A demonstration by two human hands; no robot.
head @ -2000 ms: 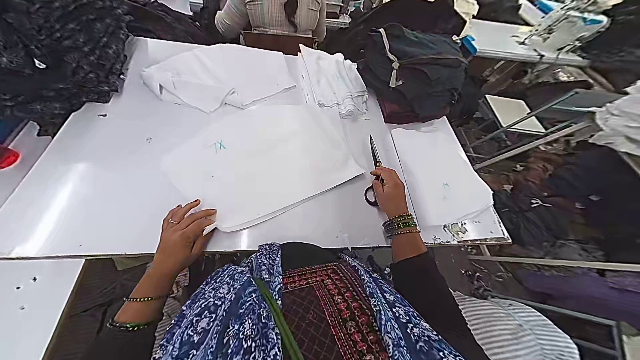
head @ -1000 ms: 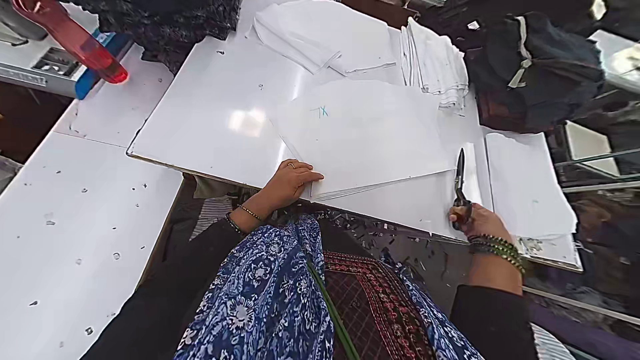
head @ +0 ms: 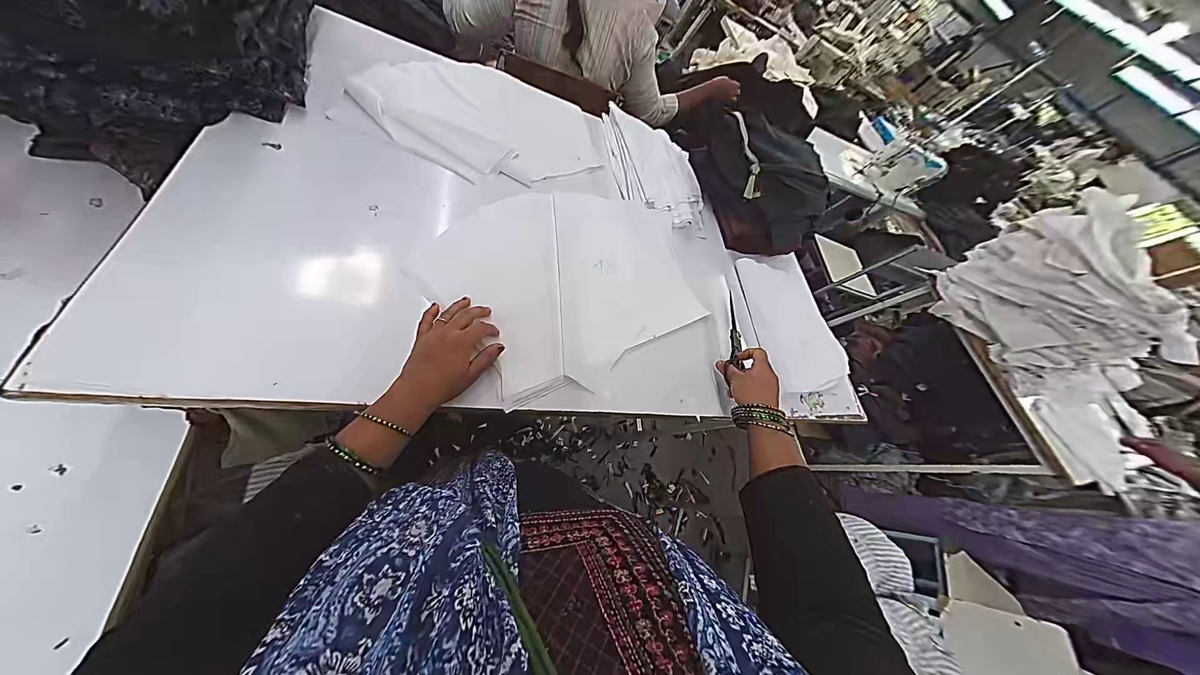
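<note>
A layered stack of white cut fabric pieces (head: 497,272) lies near the front edge of the white table (head: 234,234). Its upper right part is folded, with a faint mark on it. My left hand (head: 455,352) rests with fingers spread on the stack's front left part. Black-handled scissors (head: 735,333) are in my right hand (head: 752,380), blades pointing away from me, at the table's right front. Just right of them lies another white fabric stack (head: 792,323). More white pieces lie behind, one spread (head: 487,122) and one folded pile (head: 652,164).
A dark bag (head: 769,178) sits at the table's back right. Dark fabric (head: 141,75) is heaped at the back left. A person (head: 600,47) sits beyond the table. Light garments (head: 1078,281) are piled at the right, and scraps (head: 647,478) litter the floor.
The upper fabric of the stack has been folded over; it lay flat in the earlier frames. My right hand still holds the scissors. The view has shifted between frames.
</note>
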